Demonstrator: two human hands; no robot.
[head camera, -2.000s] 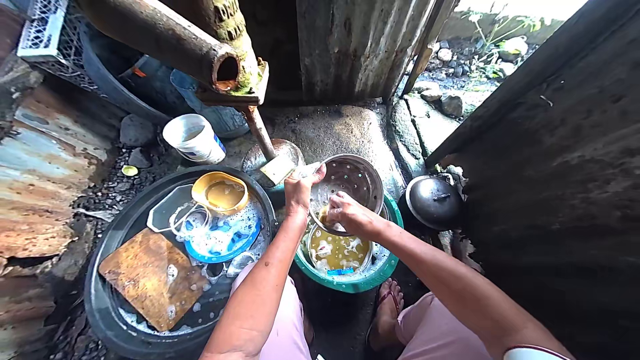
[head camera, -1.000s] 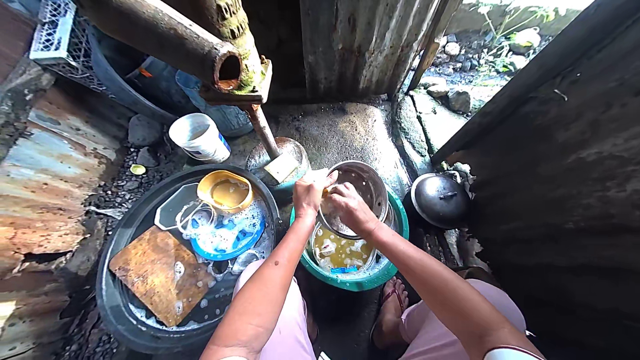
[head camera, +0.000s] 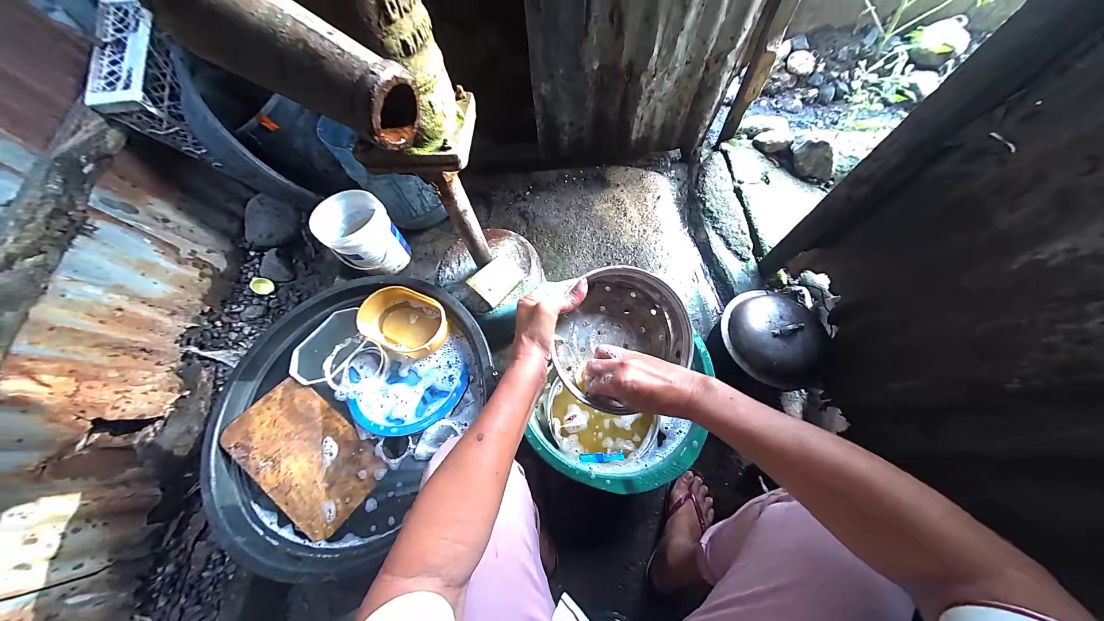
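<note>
A metal colander is tilted over a green plastic basin. My left hand grips its left rim, thumb on top. My right hand is at the colander's near side, fingers curled against the inner wall; a bit of something yellow shows by the fingertips, too small to name. In the green basin, below the colander, sits a round container of yellowish, sudsy water with a small blue item in it.
To the left, a large black tub holds a brown square board, a yellow container and a soapy blue dish. A white bucket stands behind it. At right sits a lidded dark pot; a large pipe juts in at upper left.
My hands were close together at the colander's upper left a second ago; now my right hand is lower, at its near side, with my left still at the rim.
</note>
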